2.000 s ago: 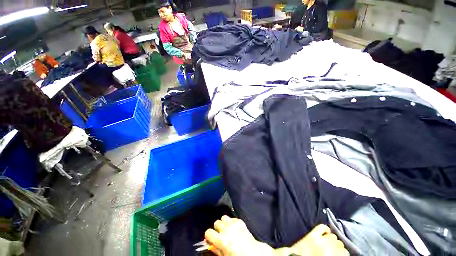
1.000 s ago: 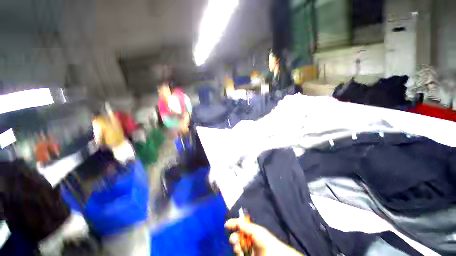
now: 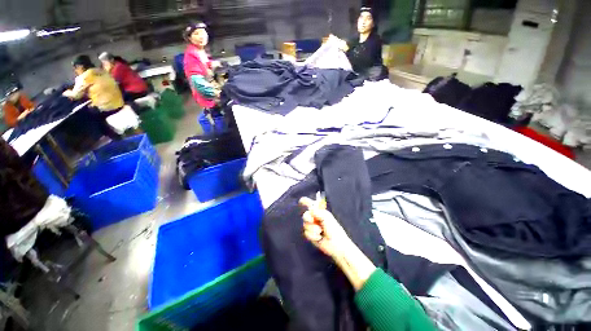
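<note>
My right hand [image 3: 322, 226], in a green ribbed sleeve, is raised over the dark denim garment. It is closed around small thread snips [image 3: 319, 198]; a pale tip shows at the fingers and the rest is mostly hidden. The dark denim garment [image 3: 479, 194] lies spread on the white-topped table [image 3: 421, 106], with a row of pale dots along its far edge. A folded dark sleeve or band [image 3: 343, 178] lies over its left part. Grey inner faces show between the dark parts. My left hand is not in view.
Blue bins [image 3: 201, 239] and a green crate [image 3: 214, 291] stand left of the table. Dark garments [image 3: 285, 84] are heaped at its far end, with two people [image 3: 201, 64] nearby. More workers sit at a table on the far left.
The hand with the snips has moved up from the near edge to over the garment. The other hand, seen two seconds ago, has left view. The person in black now holds up pale cloth.
</note>
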